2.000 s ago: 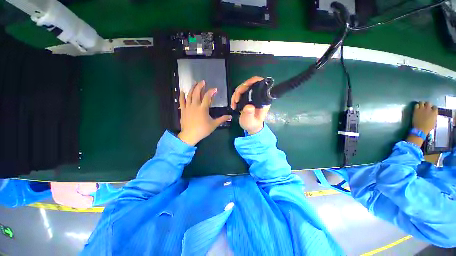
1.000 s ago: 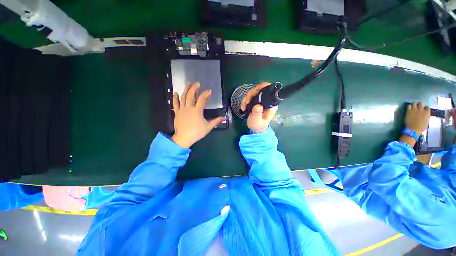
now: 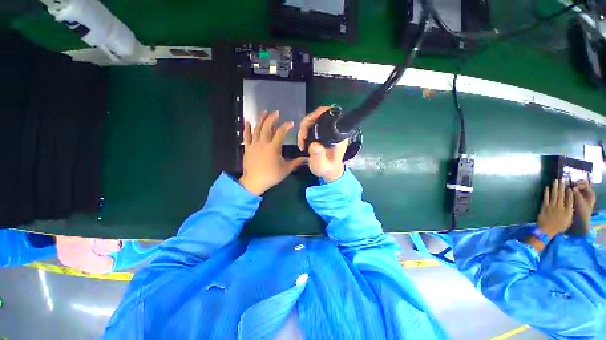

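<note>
The open tablet unit point(image 3: 274, 99) lies on the green mat, with a silver panel in its middle and a green circuit board point(image 3: 271, 61) at its far end. My left hand point(image 3: 264, 154) rests flat over the unit's near left part, fingers spread on the panel, thumb toward the lower right. My right hand point(image 3: 324, 154) grips the black electric screwdriver point(image 3: 325, 127) at the unit's near right edge. Its bit is hidden. The dark screw dish point(image 3: 355, 145) shows partly behind my right hand.
The screwdriver cable arcs up to the right. A slim black box point(image 3: 460, 184) with a white band lies right. Black ribbed stack point(image 3: 53, 139) at left, white arm point(image 3: 100, 32) at upper left. More units point(image 3: 312, 18) lie beyond the white strip. Another person's hands point(image 3: 565, 204) hold a unit at right.
My right hand and screwdriver have moved left from over the dish to the unit's near right edge. My left hand stays on the unit. The other person's unit has changed position.
</note>
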